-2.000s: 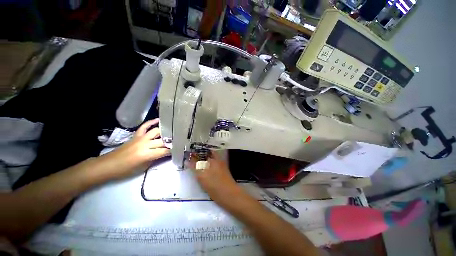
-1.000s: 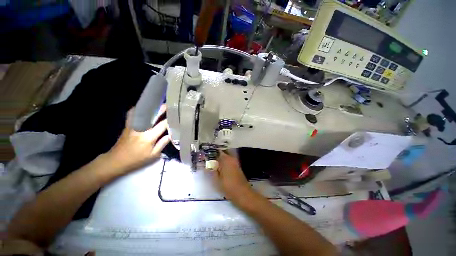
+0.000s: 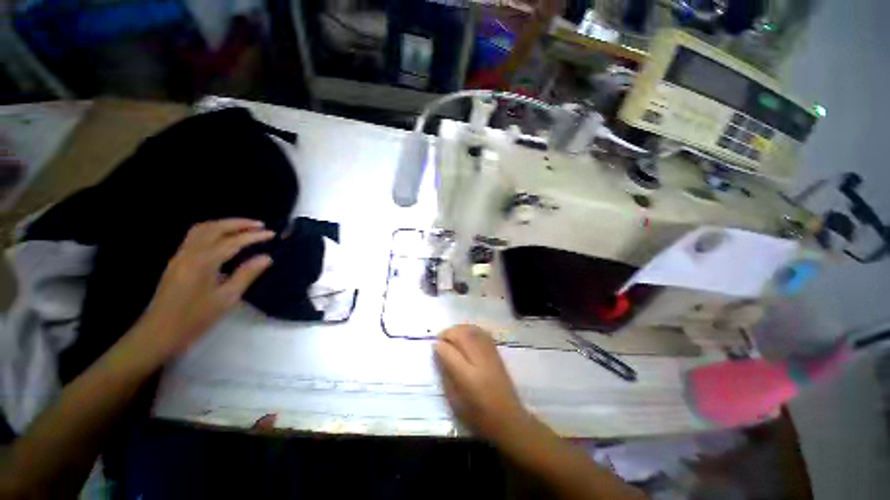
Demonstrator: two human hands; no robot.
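The black garment [image 3: 195,166] lies in a heap on the left of the table, with white cloth [image 3: 44,322] at its lower left. My left hand [image 3: 210,278] is on the garment, thumb and fingers apart at a small black part with a white piece [image 3: 332,301] at its edge; whether it grips the cloth is unclear. My right hand [image 3: 473,366] rests with curled fingers on the table in front of the needle plate; I cannot tell if it holds anything. The presser foot area [image 3: 444,278] of the sewing machine [image 3: 586,195] shows no garment under it.
A white lamp [image 3: 411,168] stands left of the machine head. Dark thread snips [image 3: 607,359] lie right of my right hand. A pink object [image 3: 742,389] is at the right table edge. A control panel [image 3: 722,103] stands at the back right, and a paper sheet [image 3: 717,262] hangs from the machine.
My left hand has moved left, away from the needle, with the garment part now beside it. My right hand has come from the presser foot towards the table's front. The view has shifted.
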